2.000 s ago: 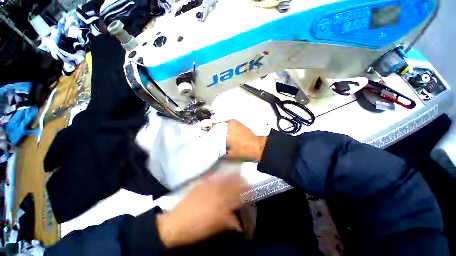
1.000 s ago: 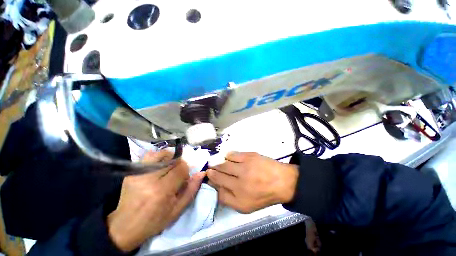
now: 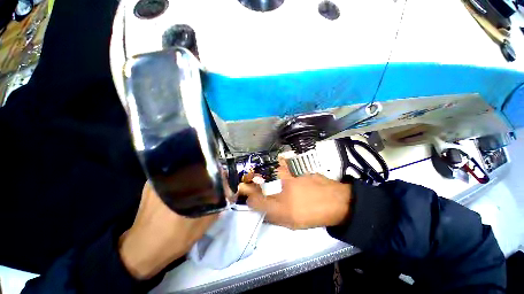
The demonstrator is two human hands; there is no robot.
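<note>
The head of the white and blue sewing machine (image 3: 322, 86) fills the upper middle. A shiny curved metal guard (image 3: 172, 132) covers much of my left hand (image 3: 169, 229), whose fingertips are hidden behind it. My right hand (image 3: 301, 201) is beside the needle area, its fingertips at the small metal parts around the presser foot (image 3: 253, 166) and on the white cloth's edge. The white fabric panel (image 3: 227, 238) lies between and below my hands, hanging toward the table's front edge. A ribbed white tension knob (image 3: 304, 162) is above my right fingers.
Black fabric (image 3: 63, 143) covers the left side. Black shears (image 3: 365, 161) lie under the machine arm. Red-handled snips (image 3: 474, 171) lie at the right end near a tray with small metal parts (image 3: 494, 155). A ruler strip (image 3: 276, 273) runs along the table's front edge.
The view has moved closer to the machine head. My hands first came together at the needle area; now the metal guard hides my left fingers, and my right fingertips are closer to the presser foot.
</note>
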